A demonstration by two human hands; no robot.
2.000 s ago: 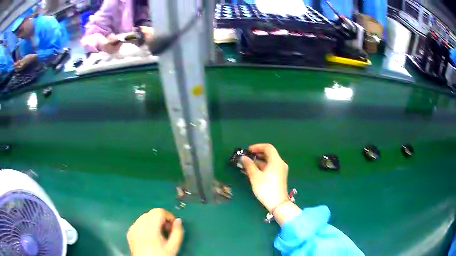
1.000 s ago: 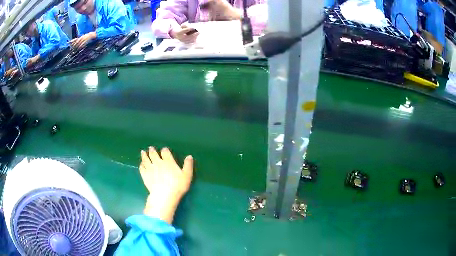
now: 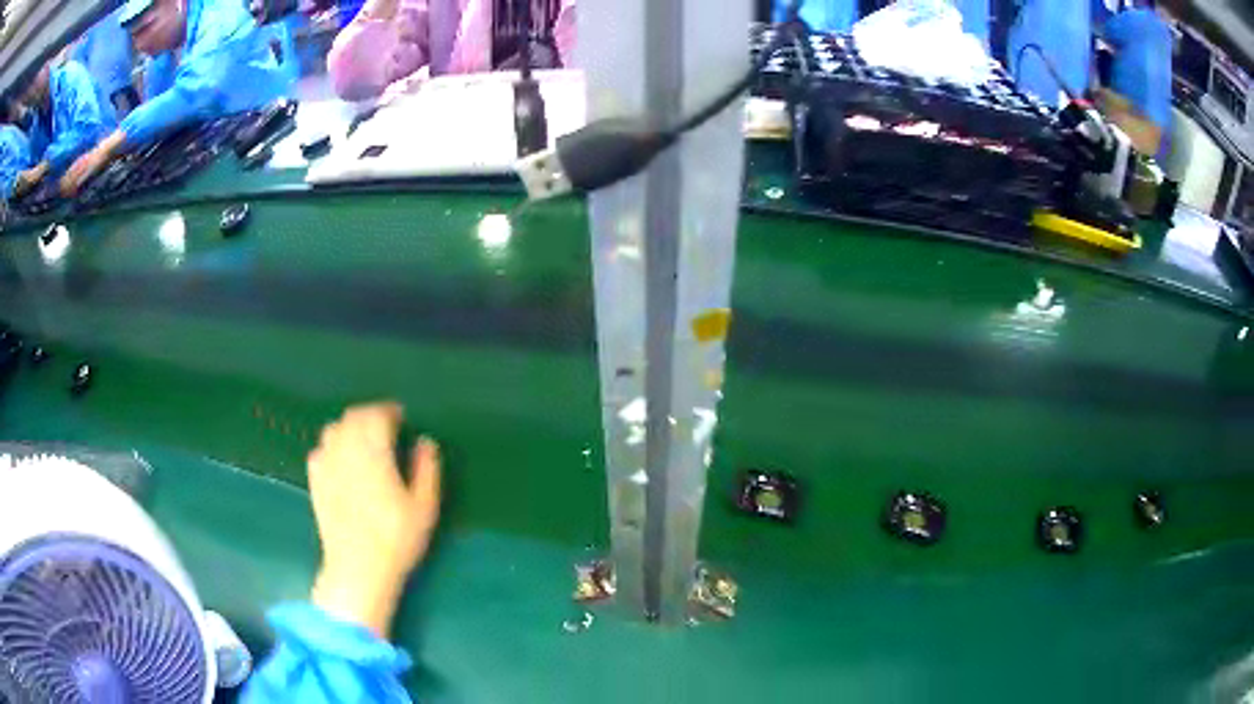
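Note:
Several black rounded-square housings with metallic centres lie spaced out on the green surface, right of the post; the nearest to the post [image 3: 766,495] and the one beside it [image 3: 915,517] show most clearly. Another small dark housing [image 3: 83,377] lies at the far left. My left hand [image 3: 365,509] is bare, palm down over the green surface [image 3: 509,550] left of the post, thumb apart from the fingers. I see nothing in it, though its underside is hidden. My right hand is out of the picture.
A grey metal post [image 3: 653,344] stands mid-view, with a USB plug and cable [image 3: 605,154] before it. A white fan [image 3: 103,619] is at lower left. Black trays [image 3: 921,151] and workers in blue and pink smocks are across the surface.
Two seconds ago my right hand held a housing; it left the view by one second ago. My left hand has reached forward and its fingers have spread. The camera view has shifted.

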